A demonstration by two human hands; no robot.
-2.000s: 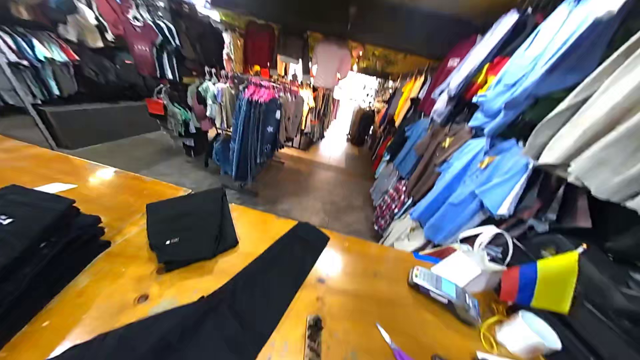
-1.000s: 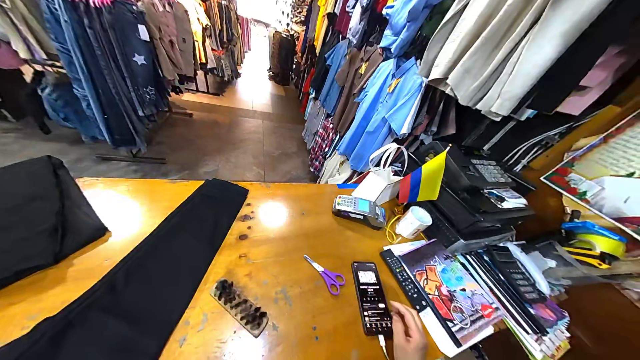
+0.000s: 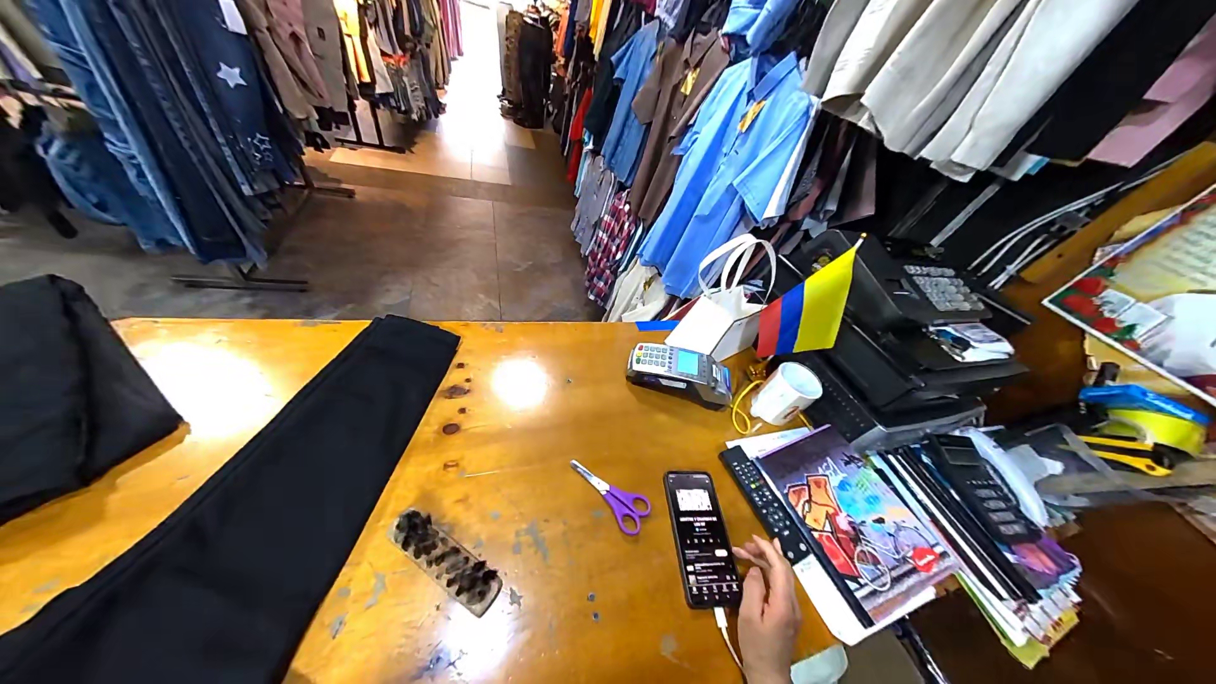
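My right hand (image 3: 768, 608) rests at the right edge of a black smartphone (image 3: 703, 541), its fingertips by the lit screen. The phone lies on the wooden counter with a white cable at its lower end. Left of it are purple-handled scissors (image 3: 616, 498) with the blades closed. A brush (image 3: 445, 560) with dark, clumped bristles lies farther left. Black folded trousers (image 3: 256, 494) stretch diagonally over the counter, and another folded black garment (image 3: 76, 399) is at the left edge. My left hand is not in view.
A remote control (image 3: 765, 502), a magazine (image 3: 850, 522) and stacked papers lie to the right. Behind them stand a card terminal (image 3: 678, 372), a white mug (image 3: 787, 393), a small flag (image 3: 812, 304) and a cash register (image 3: 893, 313). Clothes racks stand beyond the counter.
The scene is nearly as it was a second ago; my right hand remains by the phone. The view has swung strongly to the right since the earliest frame, where no hand shows.
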